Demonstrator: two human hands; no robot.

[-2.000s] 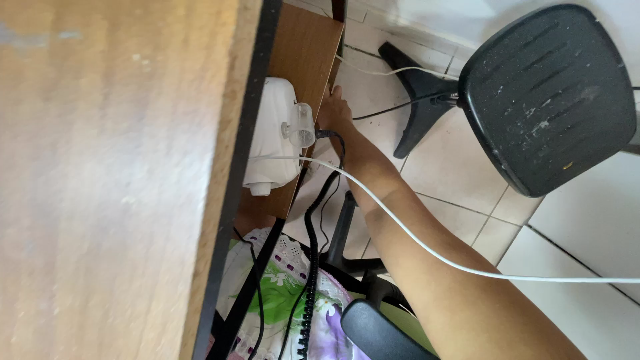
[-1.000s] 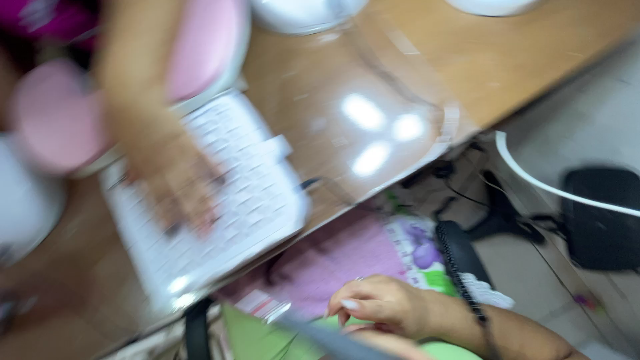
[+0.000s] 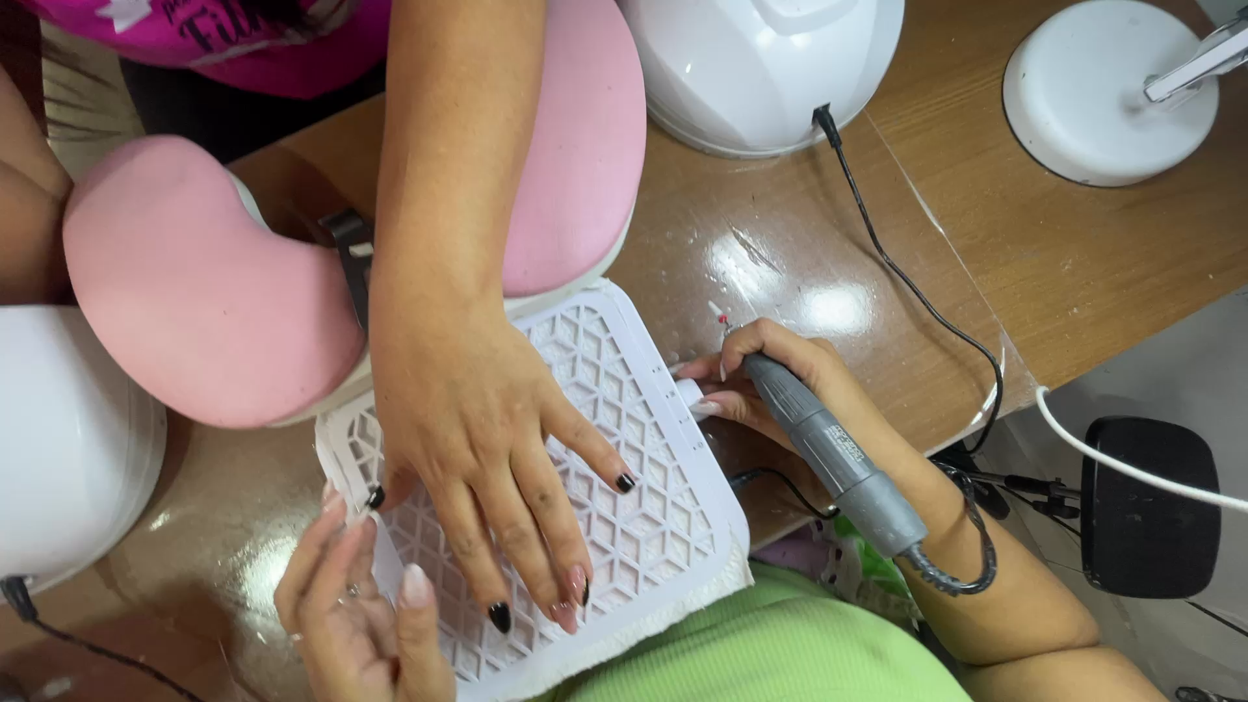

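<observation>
My right hand (image 3: 770, 366) has a grey electric nail drill handpiece (image 3: 829, 448) held in it, a bit with a red band at its tip. Its fingers also touch a white knob on the side of a white nail dust collector (image 3: 702, 487) with a lattice grille. At the collector's left edge is my left hand (image 3: 361, 604), fingers spread and partly curled, holding nothing that I can see. Another person's hand (image 3: 478, 419) lies palm down over the grille, its nails mostly black, one or two pinkish.
Pink cushioned armrests (image 3: 214, 292) flank the other person's forearm. White domed devices, one at the top (image 3: 770, 68) and one at the left (image 3: 68, 448), have black cables. A round white lamp base (image 3: 1102, 93) stands at the upper right. A white cable (image 3: 1131, 468) crosses the table's right edge.
The view has swung from below the table's edge to its top. My right hand, empty beside the table's front edge one second ago, is now at the collector's knob with the drill handpiece.
</observation>
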